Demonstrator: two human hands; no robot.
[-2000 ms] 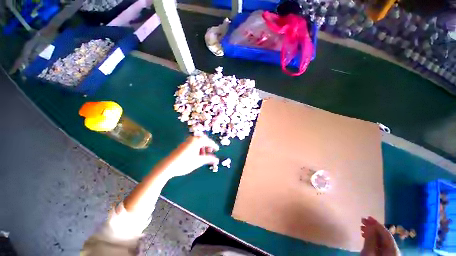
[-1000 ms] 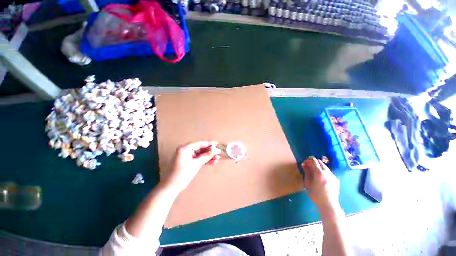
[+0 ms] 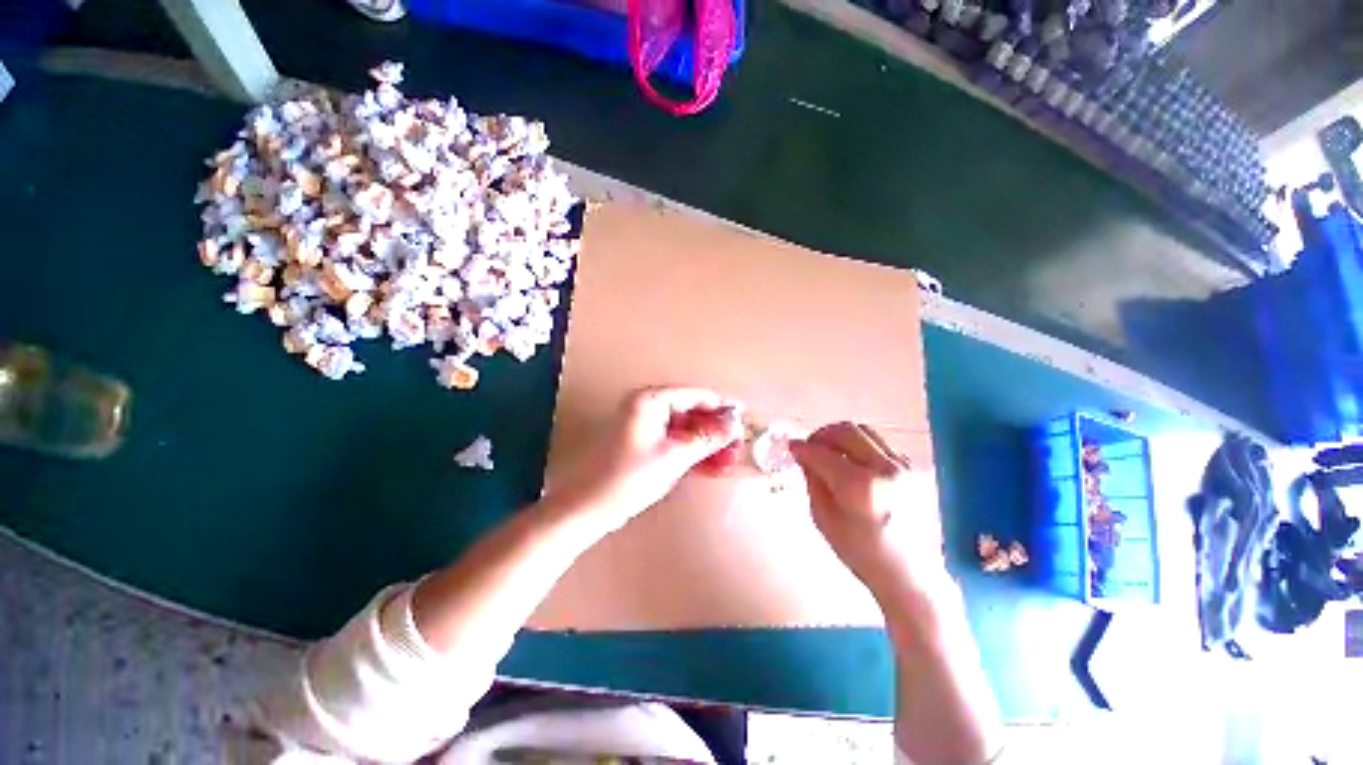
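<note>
My left hand (image 3: 668, 444) is over the cardboard mat (image 3: 733, 314), its fingertips closed on a small whitish component (image 3: 730, 426). My right hand (image 3: 855, 481) is just to its right, fingers pinched together at the edge of the small round dish (image 3: 770, 447); I cannot tell whether something is between them. The dish is partly hidden by my hands. A large heap of whitish-and-tan components (image 3: 392, 224) lies left of the mat, and one loose component (image 3: 474, 453) lies below the heap.
A blue basket (image 3: 1064, 508) with orange-brown parts stands right of the mat, with a few loose pieces (image 3: 1002, 553) beside it. A clear bottle (image 3: 63, 401) lies far left. A pink bag (image 3: 685, 60) hangs over a blue tray behind. Dark bundles lie far right.
My right hand has moved left from beside the basket to the dish, now close to my left hand. My left hand stays near the dish. The view has shifted and tilted.
</note>
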